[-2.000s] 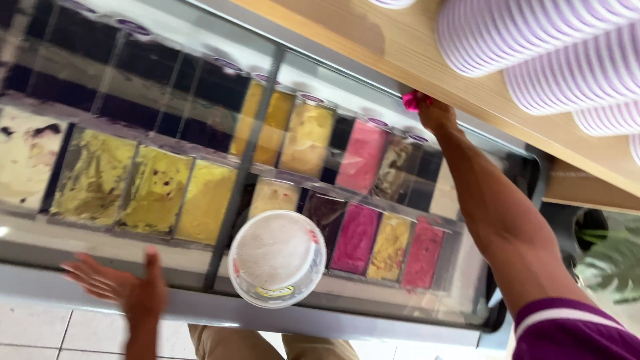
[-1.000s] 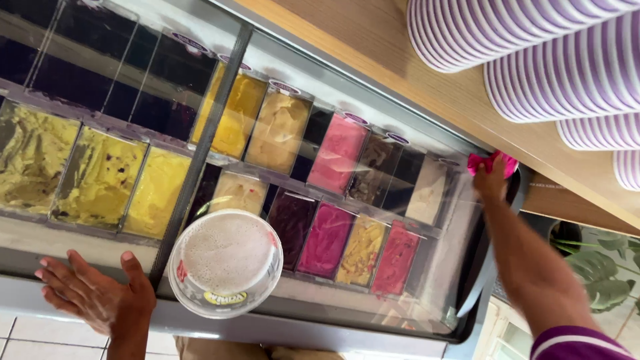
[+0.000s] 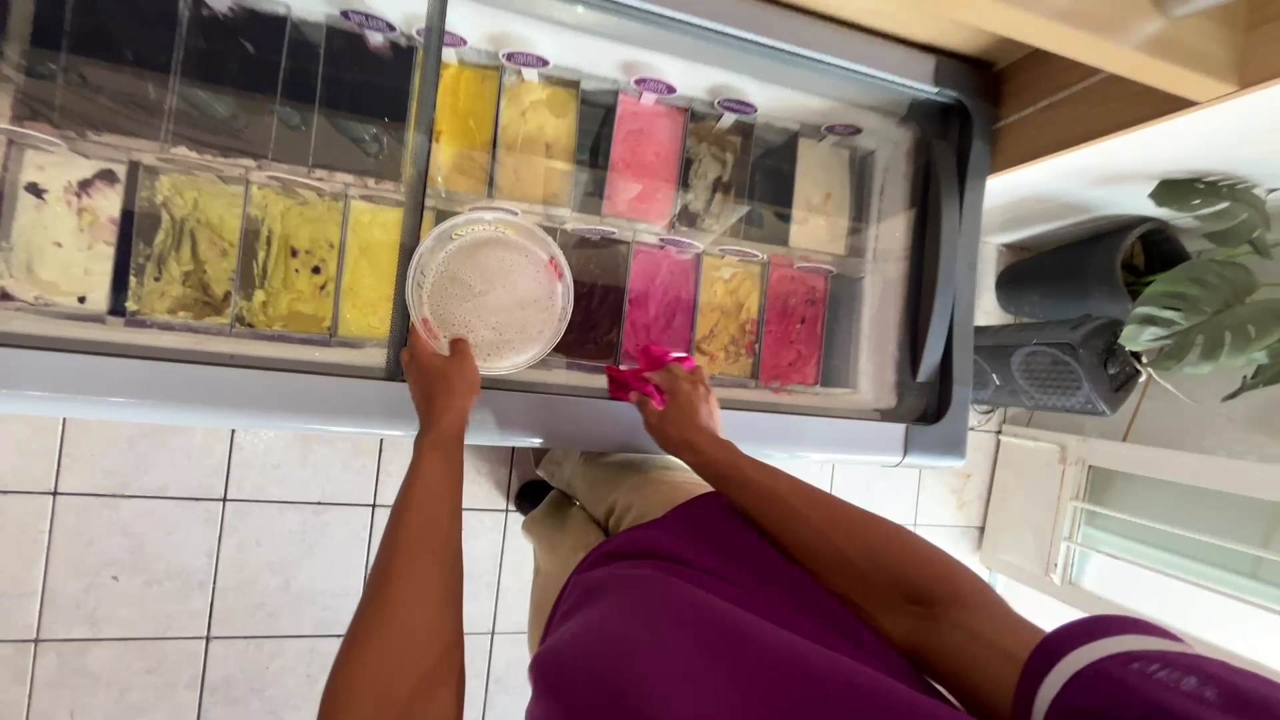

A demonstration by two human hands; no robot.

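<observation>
On the glass top of an ice cream display freezer [image 3: 600, 415] stands a round clear plastic tub [image 3: 490, 292] of foamy, cloudy liquid. My left hand [image 3: 440, 385] grips the tub's near left side, thumb against its wall. Bunched under the fingers of my right hand [image 3: 685, 405], a bright pink cloth [image 3: 643, 376] lies on the glass near the front edge, right of the tub. Through the glass show pans of ice cream in two rows, among them a magenta one [image 3: 660, 300] and a yellow one [image 3: 465, 130].
A dark curved handle [image 3: 940, 260] runs along the freezer's right end. Beyond it are a black speaker [image 3: 1050, 365], a dark plant pot [image 3: 1085, 268] and a leafy plant [image 3: 1195, 310]. A wooden shelf [image 3: 1130, 50] overhangs the upper right. White floor tiles [image 3: 140, 560] lie below the freezer.
My right hand has brought the pink cloth from the freezer's far right area to the front edge. My left hand, earlier spread apart from the tub, now holds it. The view has shifted strongly.
</observation>
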